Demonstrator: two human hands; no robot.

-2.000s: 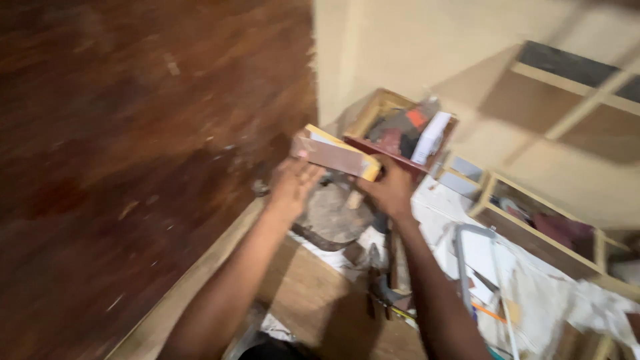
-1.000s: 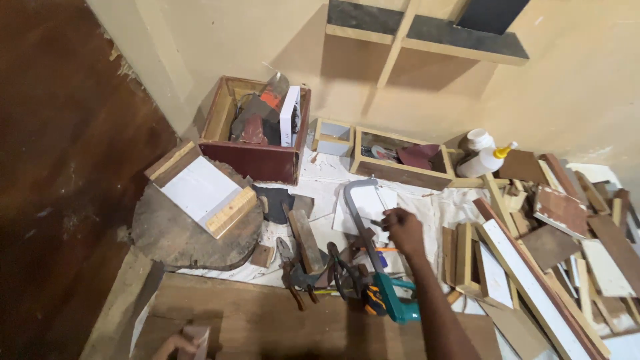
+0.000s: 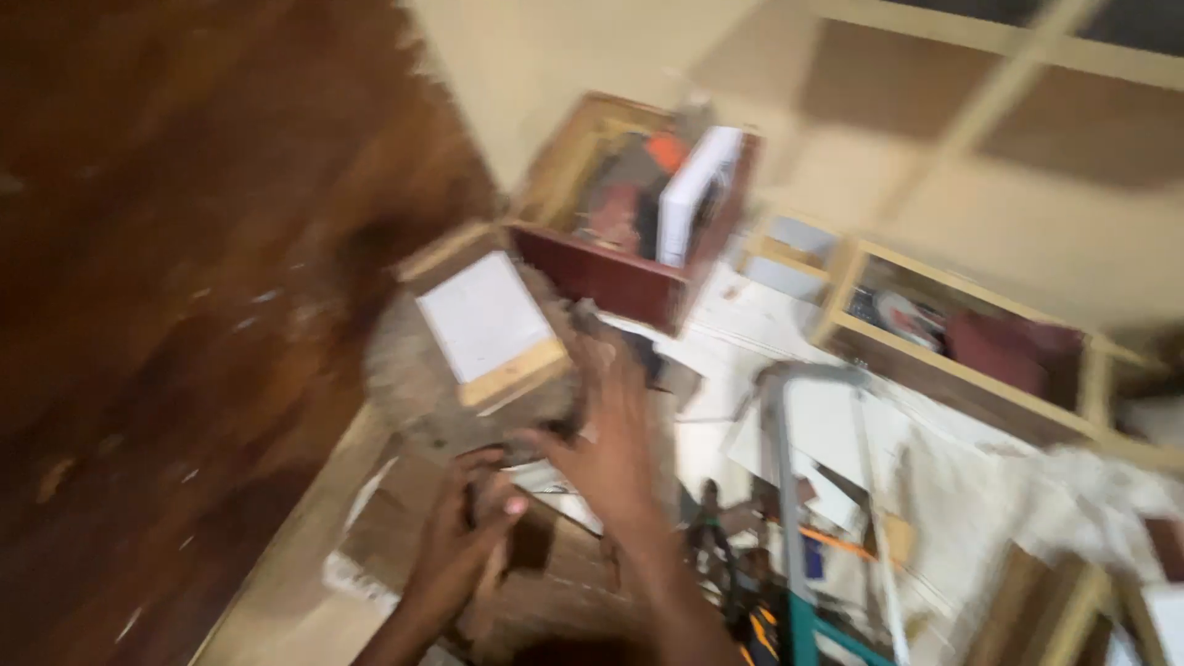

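Note:
My left hand point(image 3: 472, 518) is at the lower middle with its fingers curled around a small dark piece that is too blurred to name. To its right, my right hand point(image 3: 606, 435) has its fingers spread beside the round wooden block point(image 3: 398, 370); nothing is plainly in its grasp. On that block rests a small wooden piece with a white panel point(image 3: 486, 319) and a pale wood strip at its near end. A hacksaw point(image 3: 786, 462) with a grey frame and teal handle lies to the right of my right arm, near blurred hand tools point(image 3: 712, 546).
A dark red wooden box point(image 3: 601, 277) holding tools stands behind the block. Farther right is an open wooden tray point(image 3: 962, 370) with a dark red item in it. White cloth point(image 3: 980, 518) and wood offcuts point(image 3: 1045, 601) lie at the right, and a brown wooden surface point(image 3: 185, 277) fills the left.
The view has swung left and closer. My right hand has left the hacksaw's side and is now by the block. The panelled piece, held in both hands two seconds ago, rests on the block.

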